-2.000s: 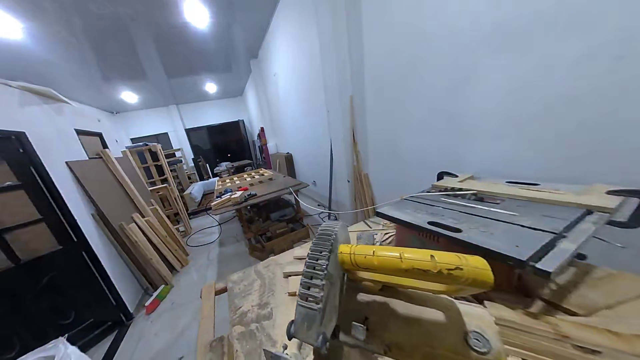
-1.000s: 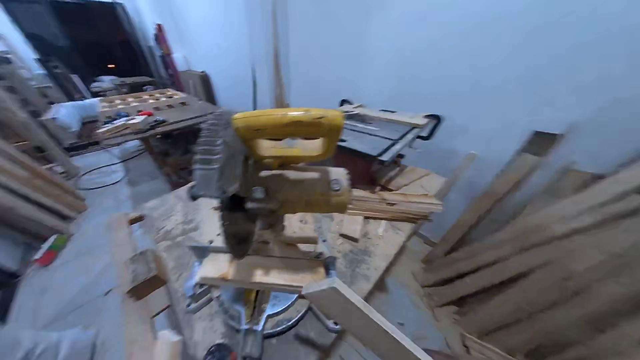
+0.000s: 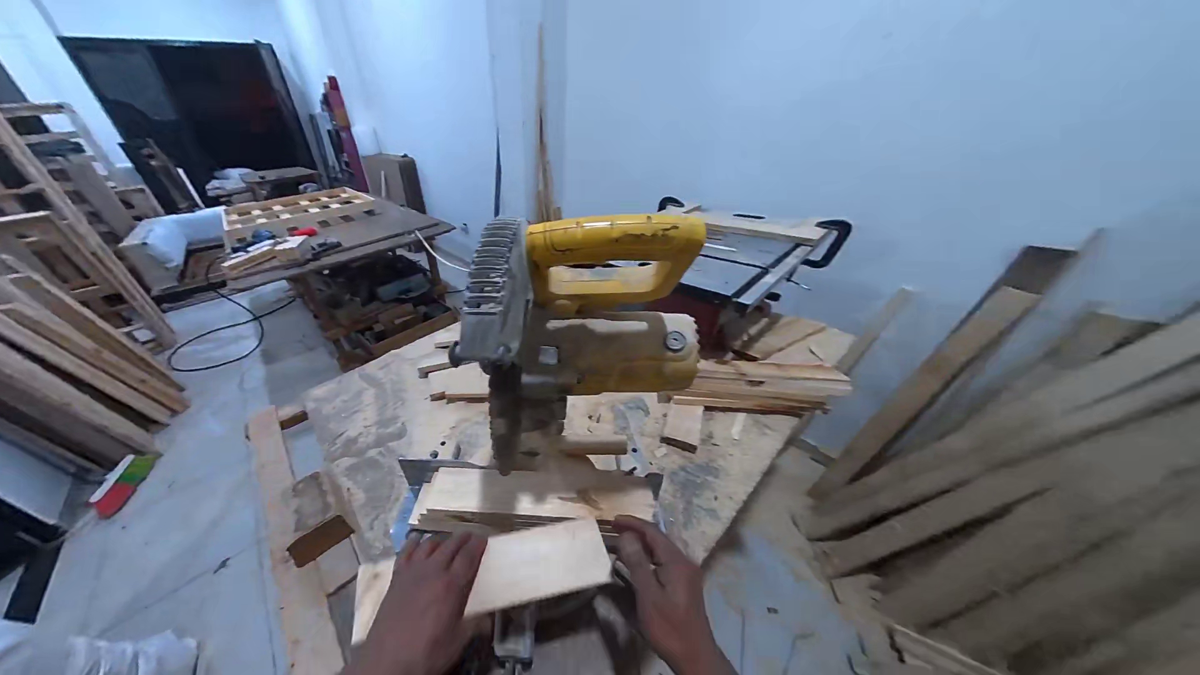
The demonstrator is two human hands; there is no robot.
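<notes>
A miter saw with a yellow handle (image 3: 614, 234) stands raised on a plywood worktop (image 3: 361, 431), its blade above several stacked short boards (image 3: 544, 495) on the saw's base. Nearer to me is a short pale board (image 3: 542, 567). My left hand (image 3: 433, 586) is at that board's left end, its fingers against the near edge of the stack. My right hand (image 3: 661, 586) is at the right end, thumb and fingers bent around the corner of the boards. The undersides of the boards and parts of my fingers are hidden.
Behind the saw are a table saw (image 3: 727, 267) and stacked wood strips (image 3: 769, 380). Boards lean against the wall at right (image 3: 947, 375) and stand at left (image 3: 84, 366). A workbench (image 3: 394, 225) bears a slatted wooden frame. A black cable (image 3: 253, 342) lies on the floor.
The view has swung down and right to the saw's front. Both my hands, not visible in the earlier frames, are now at the boards. A stack of boards now shows on the saw's base.
</notes>
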